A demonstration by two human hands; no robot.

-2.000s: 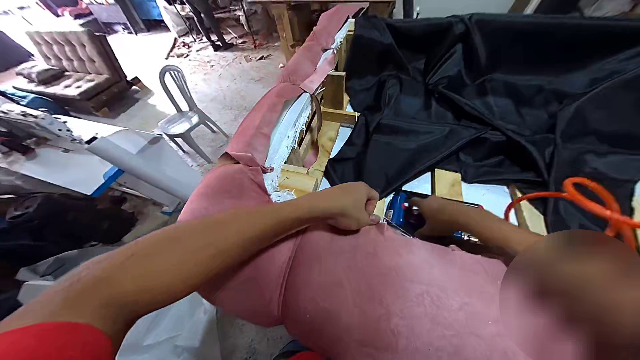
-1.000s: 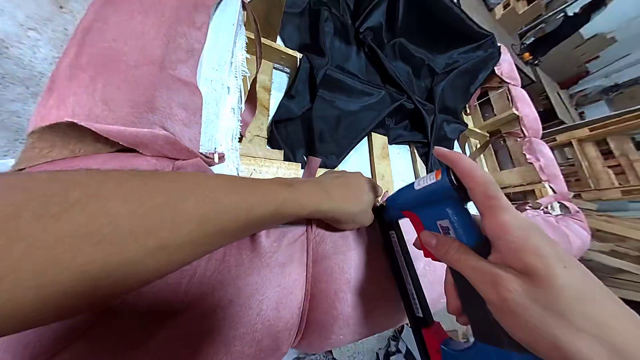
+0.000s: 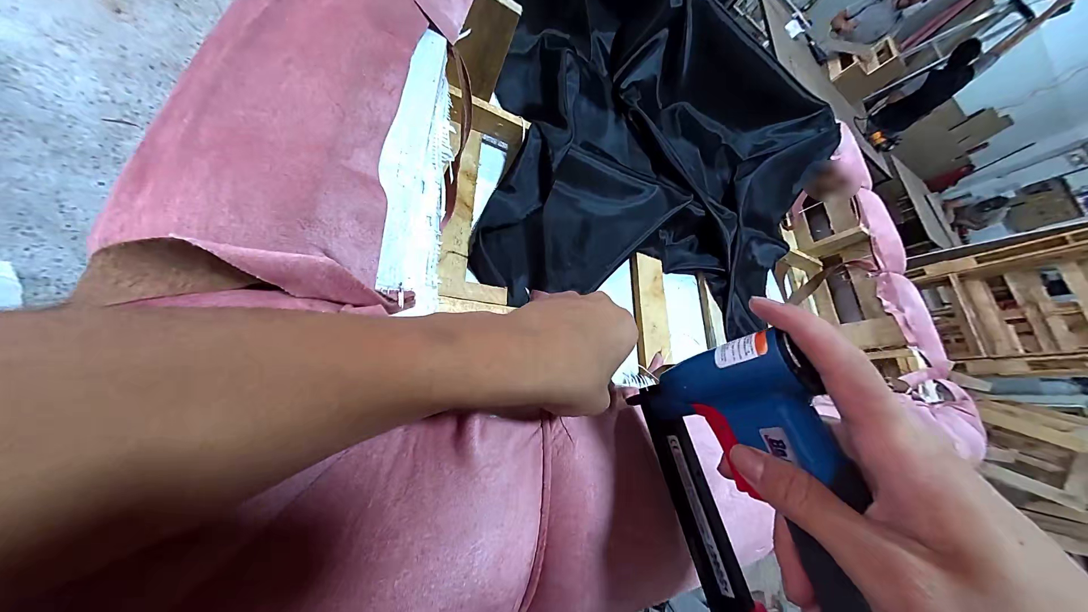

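My left hand (image 3: 578, 348) grips the edge of the pink upholstery fabric (image 3: 476, 484) where it meets the wooden frame (image 3: 650, 310) of a sofa. In my right hand (image 3: 884, 476) is a blue pneumatic staple gun (image 3: 748, 382) with a red trigger and a long black magazine. Its nose touches or nearly touches the fabric edge, just right of my left fist. Black lining cloth (image 3: 612, 195) lies bunched over the frame beyond both hands. White frayed backing (image 3: 416, 170) shows along the pink cover at the left.
Concrete floor (image 3: 93, 102) lies at the upper left. Wooden pallets (image 3: 1011, 306) stand at the right, beyond the sofa's far pink arm (image 3: 892, 246). At the upper right are a long bench (image 3: 790, 42) and a person (image 3: 926, 93) in dark clothes.
The view has swung and come closer since the oldest frame. My right hand still holds the staple gun, now seen upright beside my left fist. My left hand stays at the fabric edge.
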